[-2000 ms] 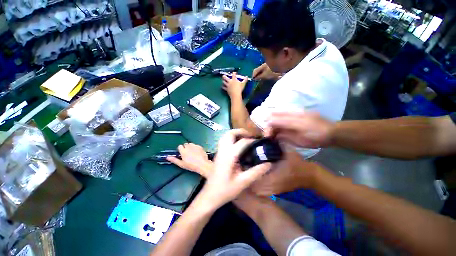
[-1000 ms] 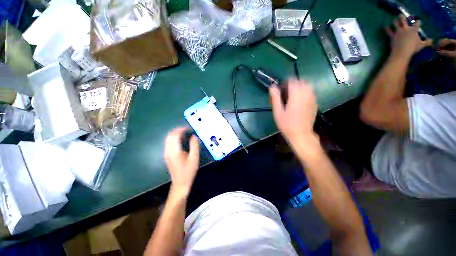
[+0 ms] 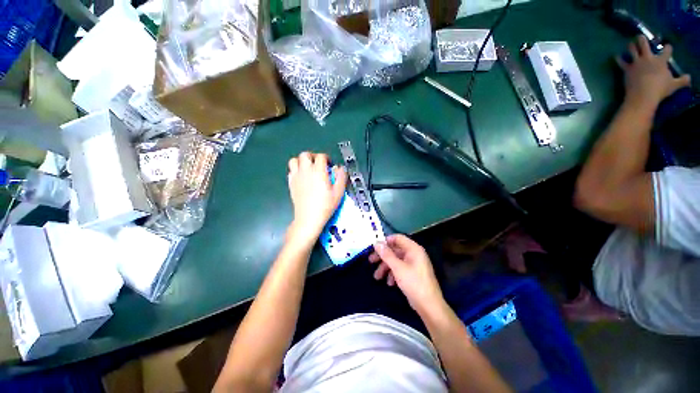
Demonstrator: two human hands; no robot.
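The blue lock body (image 3: 344, 234) lies at the bench's front edge, its silver faceplate (image 3: 359, 188) turned up along its right side. My left hand (image 3: 313, 192) lies over the body's upper part and grips it, hiding that end. My right hand (image 3: 405, 265) holds the lower end of the faceplate between thumb and fingers. The black electric screwdriver (image 3: 453, 163) lies on the bench to the right. A thin dark stick (image 3: 401, 186) lies between it and the faceplate.
Small white boxes of parts (image 3: 559, 75) and a spare faceplate (image 3: 528, 100) lie right. Bags of screws (image 3: 316, 73), a cardboard box (image 3: 222, 96) and white cartons (image 3: 104, 169) stand left and behind. A coworker's arm (image 3: 625, 123) is at right. A blue crate (image 3: 537, 307) sits below the bench.
The black object from the earliest frame is out of my hands. My left hand has moved onto the lock body, my right hand from the screwdriver to the faceplate. The lock body has turned, faceplate up.
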